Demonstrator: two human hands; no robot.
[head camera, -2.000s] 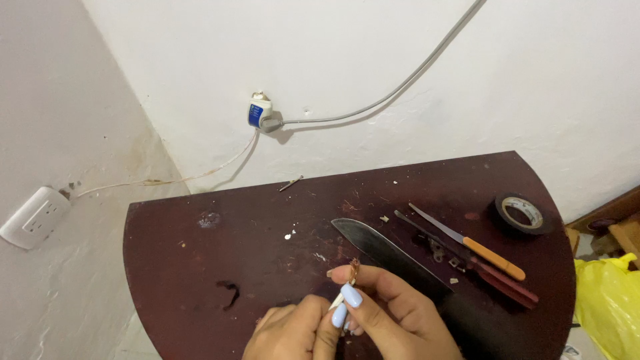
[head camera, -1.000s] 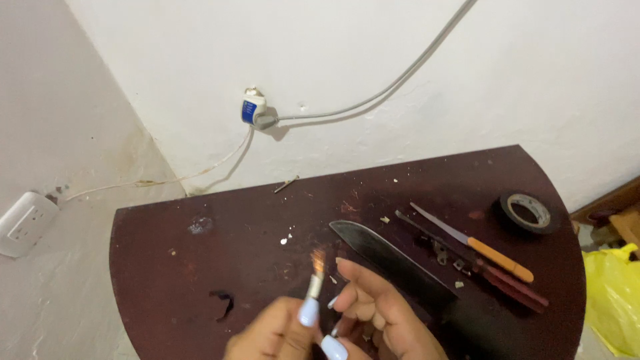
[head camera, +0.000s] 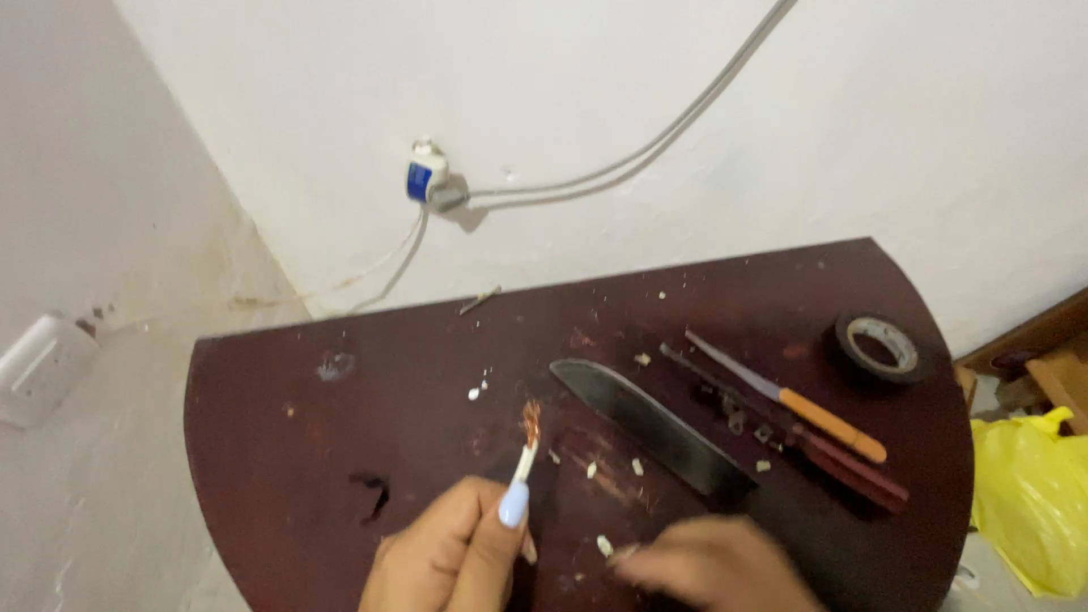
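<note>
My left hand (head camera: 463, 544) pinches a white insulated electrical wire (head camera: 524, 463) between thumb and fingers; its bare copper strands (head camera: 531, 423) point up and away. My right hand (head camera: 714, 565), blurred, is low over the table to the right, apart from the wire; whether its fingers hold anything cannot be told. Beyond my right hand lies a wide dark knife blade (head camera: 650, 425). To its right are a slim knife with an orange handle (head camera: 833, 425) and a screwdriver-like tool with a dark red handle (head camera: 850, 469). Small metal pieces (head camera: 735, 418) lie beside them.
A roll of black electrical tape (head camera: 880, 347) lies near the right edge of the dark wooden table (head camera: 408, 340). Pale scraps (head camera: 604, 545) are scattered about. An outlet adapter (head camera: 427, 174) with a grey cable (head camera: 586, 180) is on the wall. A yellow plastic bag (head camera: 1033, 501) is at right.
My hands were together at the wire two seconds ago. My right hand has since moved away from it, down and to the right, while my left hand keeps hold of the wire.
</note>
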